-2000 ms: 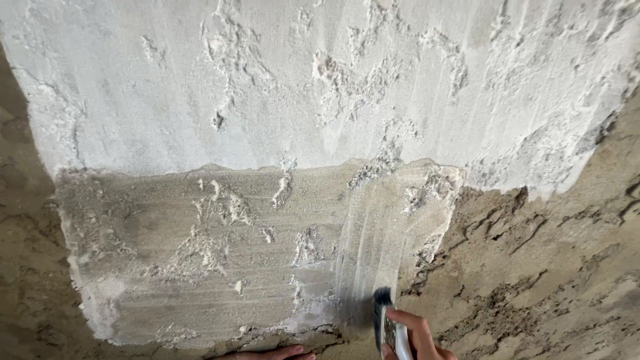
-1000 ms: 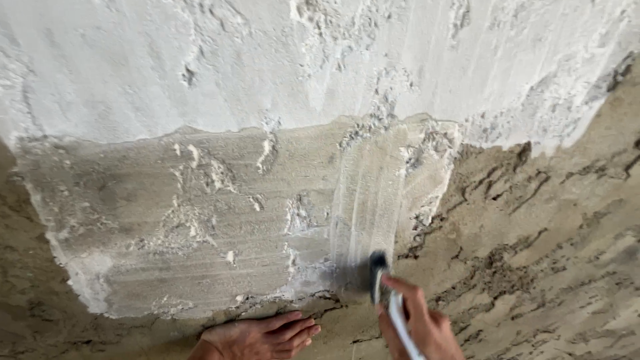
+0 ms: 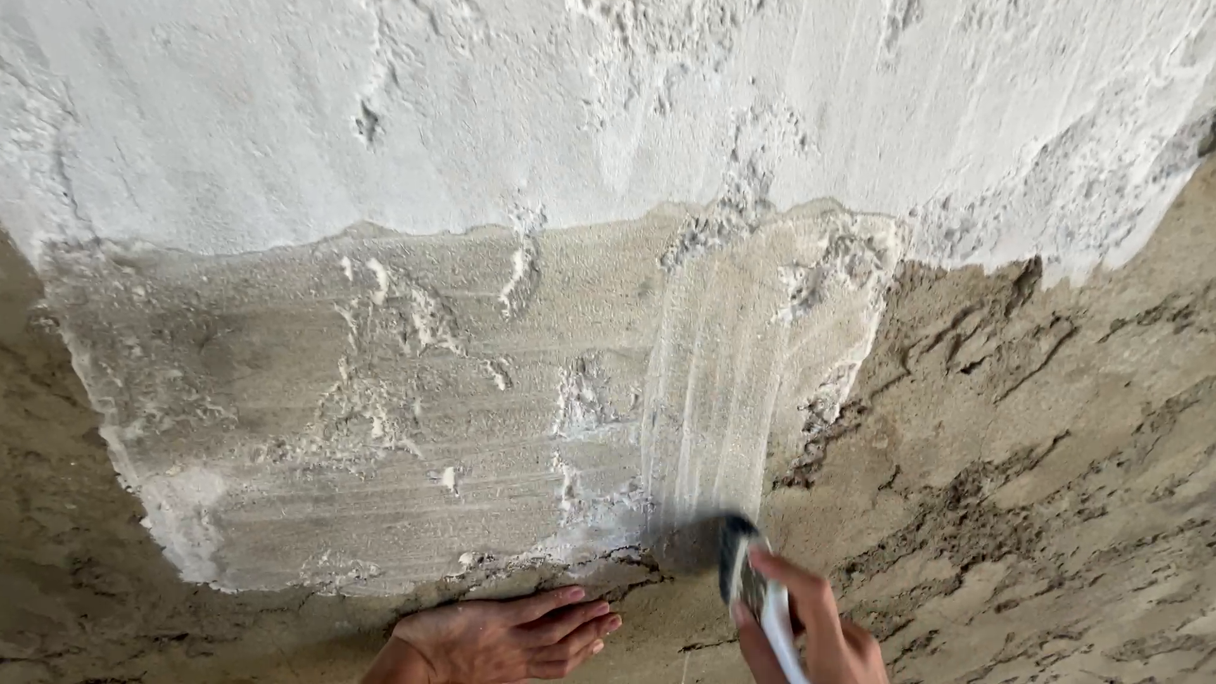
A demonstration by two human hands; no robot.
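Note:
My right hand (image 3: 817, 617) grips the pale handle of a dark-bristled brush (image 3: 746, 565) at the lower right. Its bristles lie at the lower end of a strip of whitish vertical streaks (image 3: 712, 399), near the bottom edge of a greyish-beige wet-looking patch (image 3: 456, 380) on the wall. The bristles are partly blurred. My left hand (image 3: 508, 635) rests on the bare brown surface just under that patch, fingers pointing right and slightly spread, holding nothing.
White coated surface (image 3: 456, 123) with rough, crusty spots fills the upper view. Rough brown wall (image 3: 1026, 456) with ridges and cracks lies to the right, and more brown surface (image 3: 43, 475) borders the patch at left.
My left hand, only partly in view at the lower edge two seconds ago, now shows more fully. My right hand still grips the brush near the bottom of the streaked strip.

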